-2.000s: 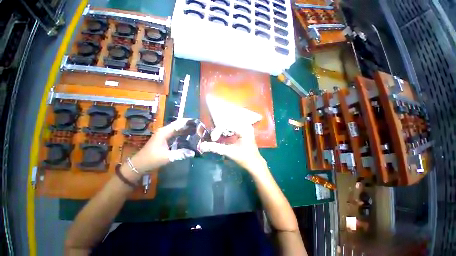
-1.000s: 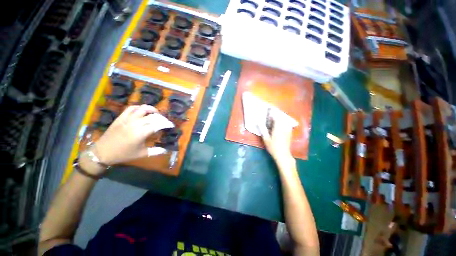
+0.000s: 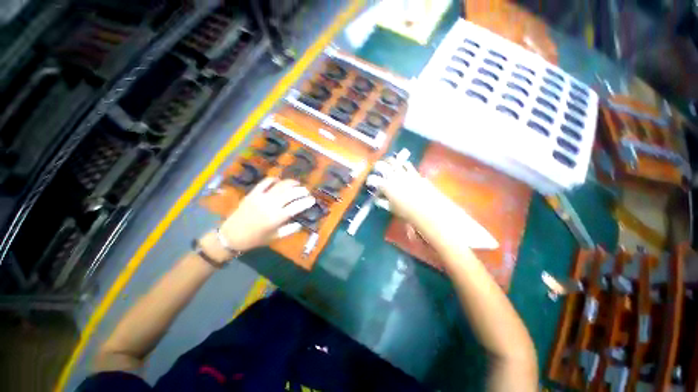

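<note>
The near orange fixture board (image 3: 220, 201) lies at the bench's left, with dark curved parts (image 3: 273, 145) in its stations and a silver bar along its far side. My left hand (image 3: 268, 212) is over its near side, with white-tipped thumb and fingers around a black curved part (image 3: 312, 216) at the near right station. My right hand (image 3: 398, 186) is just right of the board, its fingers at the far part of a thin silver clamp bar (image 3: 359, 217). The fingers hide part of the bar; its contact with the board is unclear.
A second loaded fixture (image 3: 327, 135) lies beyond. A white tray (image 3: 490, 157) of dark crescent parts stands behind the orange pad (image 3: 501, 207), where a white wipe (image 3: 476, 232) lies. Upright fixtures (image 3: 676, 321) stand at right; wire racks (image 3: 122, 122) at left.
The view has turned and shifted left. My right hand has left the wipe and moved left to the clamp bar. My left hand has closed in on the black part at the near station.
</note>
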